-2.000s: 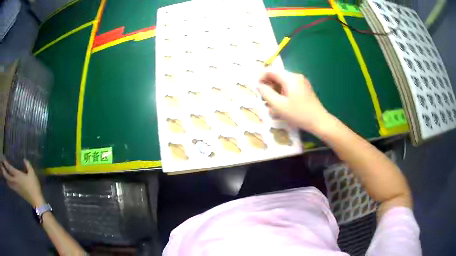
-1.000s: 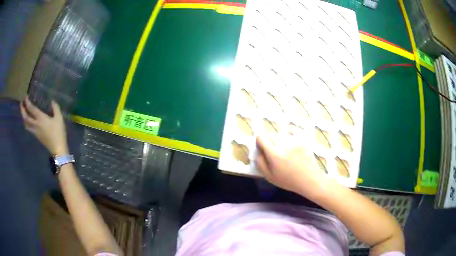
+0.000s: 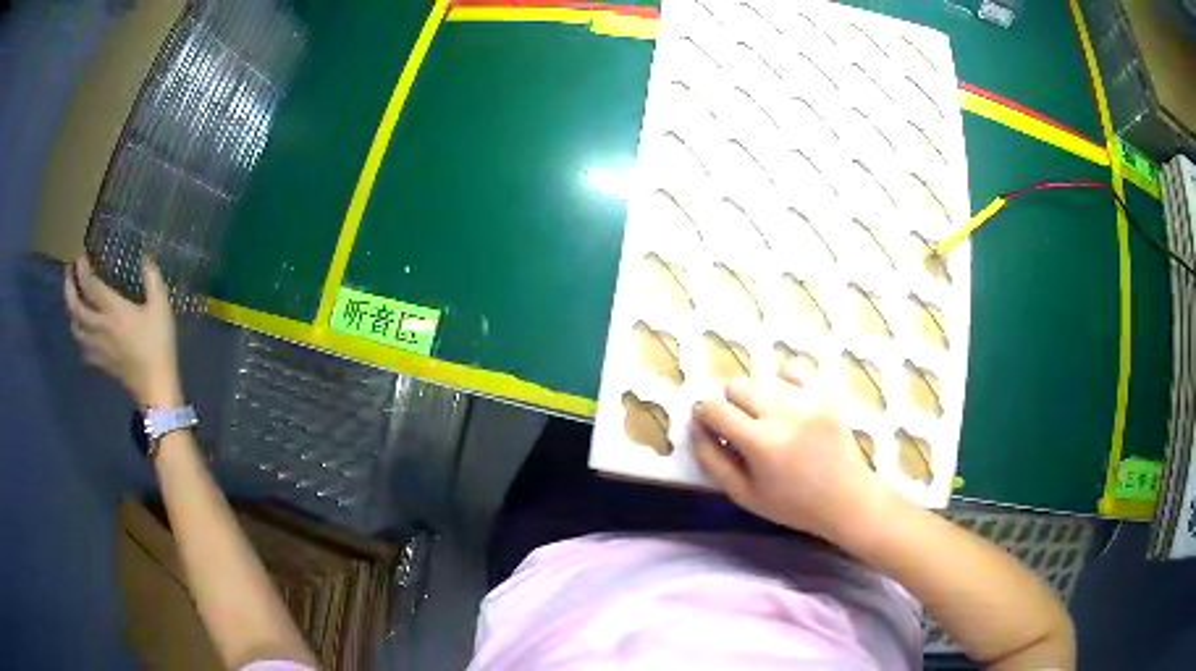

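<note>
The white foam tray (image 3: 834,188) lies lengthwise on the green mat, with rows of tan cutouts. The visible cutouts hold no speaker unit. My right hand (image 3: 787,452) is over its near rows, fingers curled down at the nearest row; what is under the fingers is hidden. The yellow test probe (image 3: 972,226) lies with its tip on a cutout at the tray's right side. My left hand (image 3: 127,325) touches the near edge of the stacked clear plastic trays (image 3: 197,138), fingers spread; whether it grips one is unclear.
Stacked foam trays (image 3: 1178,393) stand at the right edge. An open carton (image 3: 282,577) with brown sheets is below the bench at lower left, beside more clear trays (image 3: 308,426). An empty foam tray (image 3: 1023,557) is below at lower right. A green label (image 3: 384,321) marks the mat.
The view has swung left, so the foam tray appears further right. My right hand has moved from the tray's right side to its nearest row. The silver disc seen there earlier is no longer visible.
</note>
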